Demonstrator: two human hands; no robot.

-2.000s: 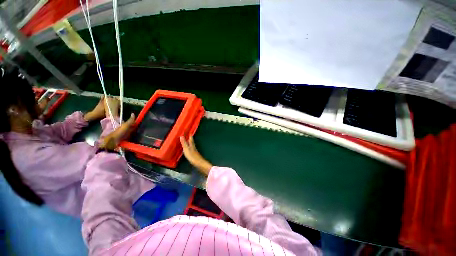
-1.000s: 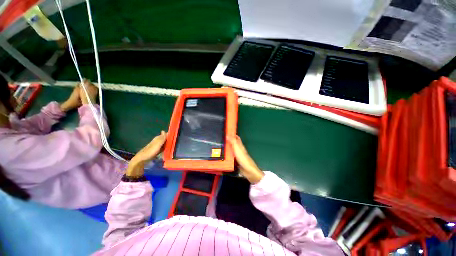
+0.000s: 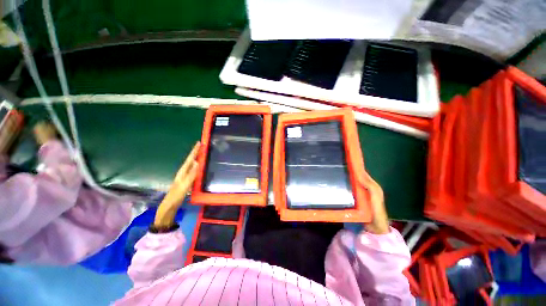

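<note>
Two red single-slot foam trays are side by side in front of me, over the near edge of the green conveyor. The left tray [image 3: 197,190] frames a dark tablet [image 3: 235,152] with a pale printed block at the top and an orange sticker at the lower right. The right tray [image 3: 353,143] frames a second tablet [image 3: 317,161] with a pale block at its top left and a glossy lower part. My left hand [image 3: 182,185] holds the left tray's outer side. My right hand [image 3: 375,203] holds the right tray's outer side; its fingers are partly hidden.
A white three-slot tray [image 3: 428,89] with dark tablets sits at the back, over other trays. A tall pile of red trays [image 3: 467,155] stands at right, with more trays below it. White cables [image 3: 60,89] hang at left, near a person's pink sleeve [image 3: 54,167]. A red multi-slot tray [image 3: 194,242] is below.
The red trays that were stacked are now side by side, showing a second tablet. My right hand has moved right with one tray. The view has shifted right.
</note>
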